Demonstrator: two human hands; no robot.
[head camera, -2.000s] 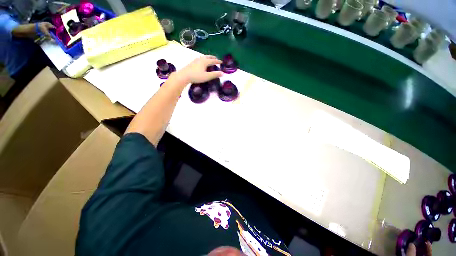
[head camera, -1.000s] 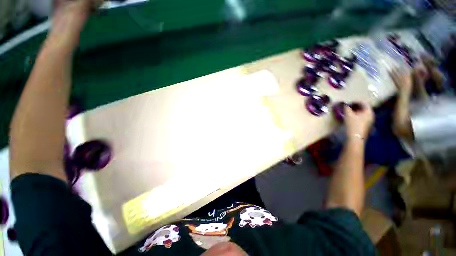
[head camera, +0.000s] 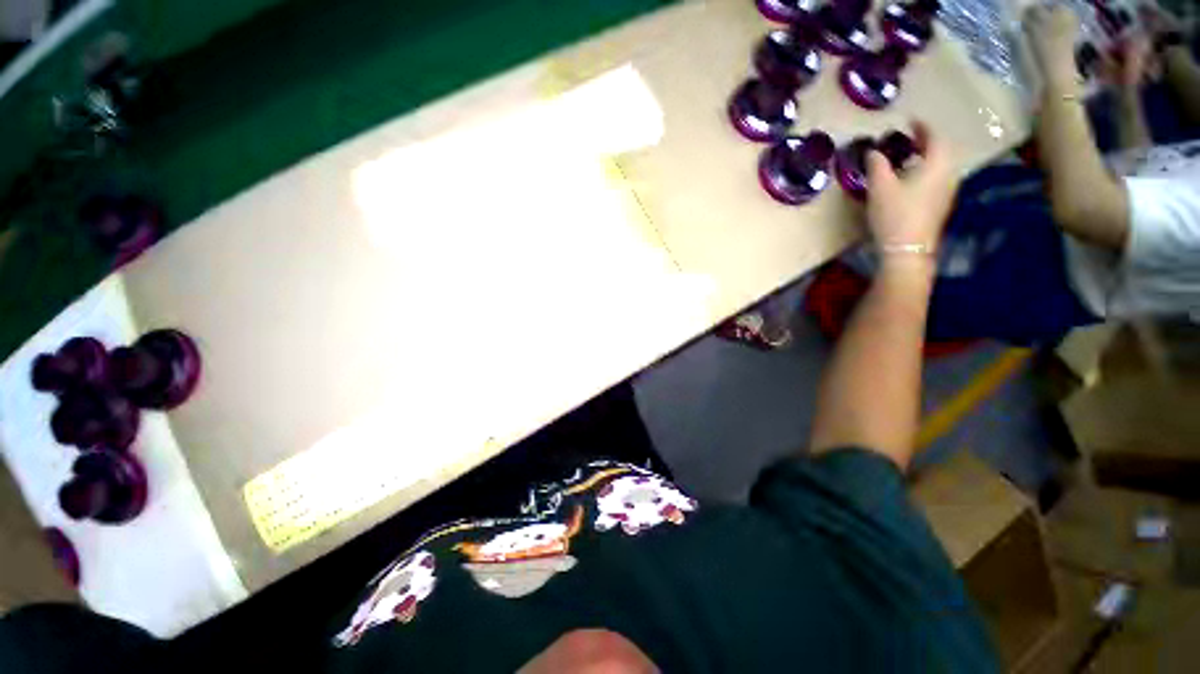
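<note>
My right hand (head camera: 911, 191) is at the upper right with its fingers around a purple flared housing (head camera: 855, 167) on the bench. Several more purple housings (head camera: 795, 169) stand just beyond and left of it. A second cluster of dark purple housings (head camera: 103, 485) stands at the far left on white paper. Of my left arm only a piece of bare forearm shows at the lower left edge; the hand is cut off by the edge. A pale yellow-edged label sheet (head camera: 283, 511) with rows of small marks lies along the bench's near edge.
The green conveyor (head camera: 303, 112) runs along the bench's far side, with a blurred clear item (head camera: 99, 99) on it. Another worker's arm (head camera: 1073, 152) is at the upper right by clear plastic (head camera: 980, 40). Cardboard cartons (head camera: 980, 533) stand lower right.
The view has swung from the left bench end to the right one. Since the last frame, my left arm has dropped to the lower left edge. My right hand stays at the same housing.
</note>
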